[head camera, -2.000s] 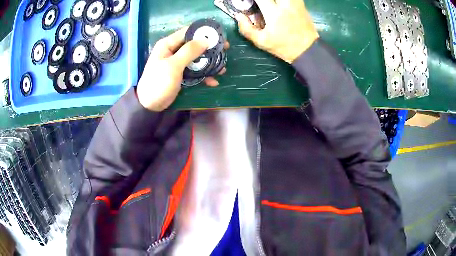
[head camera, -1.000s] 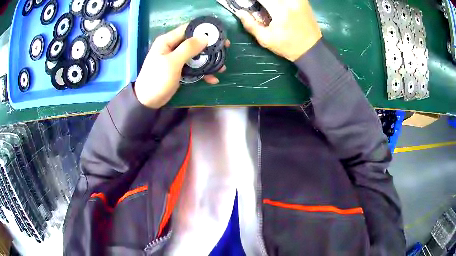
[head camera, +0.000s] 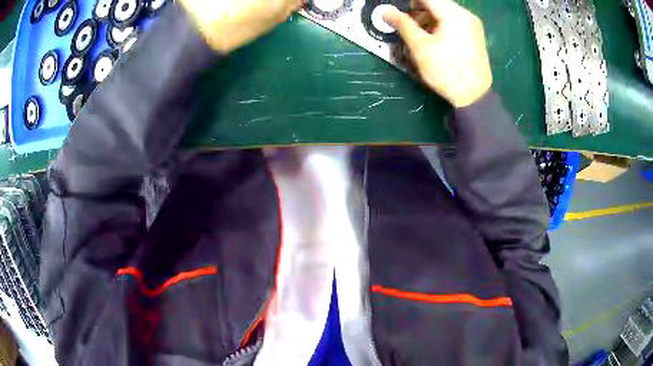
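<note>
A metal mounting plate (head camera: 354, 30) lies slantwise on the green bench at the top middle, cut off by the upper edge. A black disc part with a white centre (head camera: 381, 20) is on it, with my right hand (head camera: 447, 50) holding the disc, fingers on its centre and rim. Another disc with a pale centre (head camera: 330, 6) shows on the plate to the left. My left hand (head camera: 240, 21) is at the top edge, beside the plate's left end; its fingers are cut off, so what it holds cannot be seen.
A blue parts tray (head camera: 36, 136) with several loose black discs is at the left, partly behind my sleeve. Bare metal plates (head camera: 573, 78) lie side by side on the bench at the right. Below the bench edge at the right are a blue crate (head camera: 566, 193) and a cardboard box (head camera: 603, 169).
My left hand, which held a stack of discs mid-bench, has moved up to the top edge. My right hand has moved slightly right and down. More of the plate now shows.
</note>
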